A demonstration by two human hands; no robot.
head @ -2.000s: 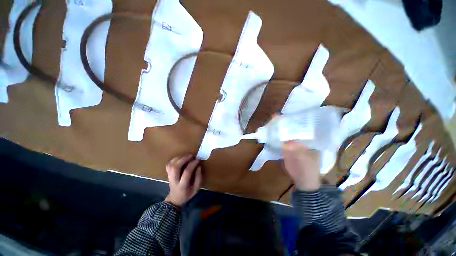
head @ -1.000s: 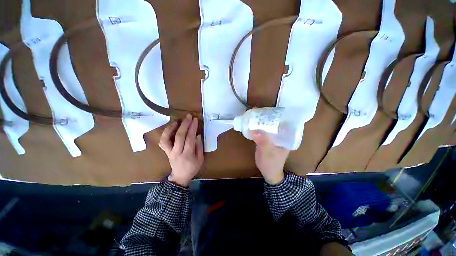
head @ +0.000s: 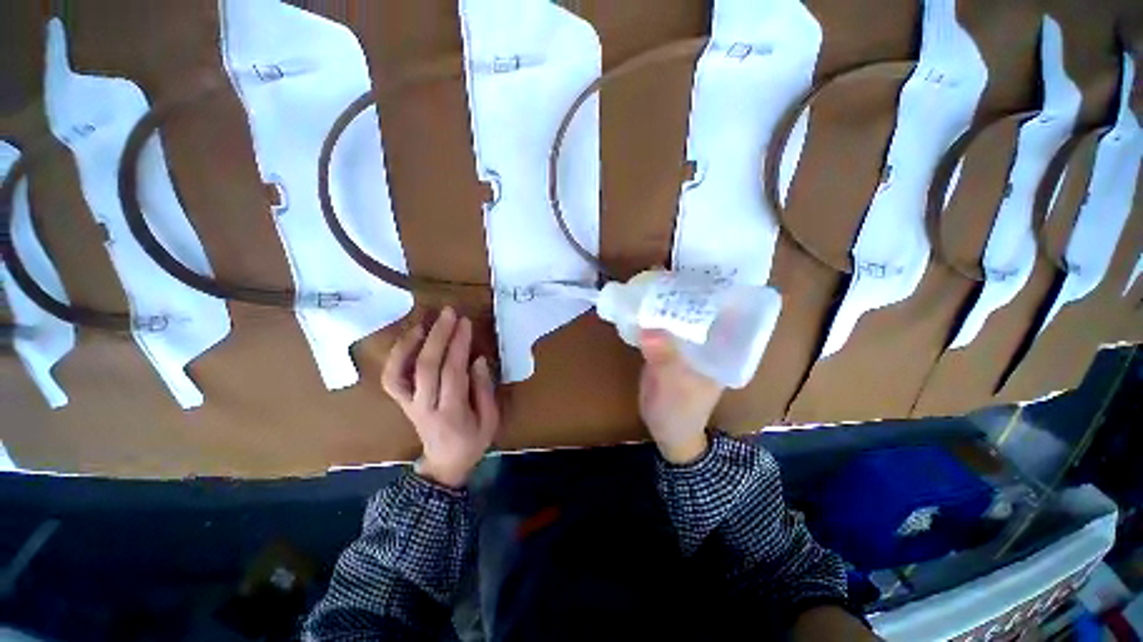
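Note:
My right hand (head: 677, 395) grips a translucent white squeeze bottle (head: 704, 322), tilted nearly flat, its nozzle pointing left at the lower mark of a white shaped piece (head: 533, 163). Whether the tip touches is hard to tell. My left hand (head: 441, 395) rests palm down on the brown panel (head: 433, 251), left of that piece's lower end, fingers slightly spread and holding nothing. A thin dark brown handle (head: 328, 201) arches left from the piece, its lower end just above my left fingers. Another white piece (head: 740, 138) lies partly behind the bottle.
More white pieces (head: 332, 176) with handles lie on overlapping brown panels to left and right. The table's near edge (head: 376, 465) runs below my hands. Below it at right are a blue item (head: 896, 502) and a white-rimmed container (head: 1015, 589).
Since two seconds ago the view has turned and the bottle nozzle has come to the piece's lower mark. Since one second ago my left hand has moved slightly down and the bottle has tilted more.

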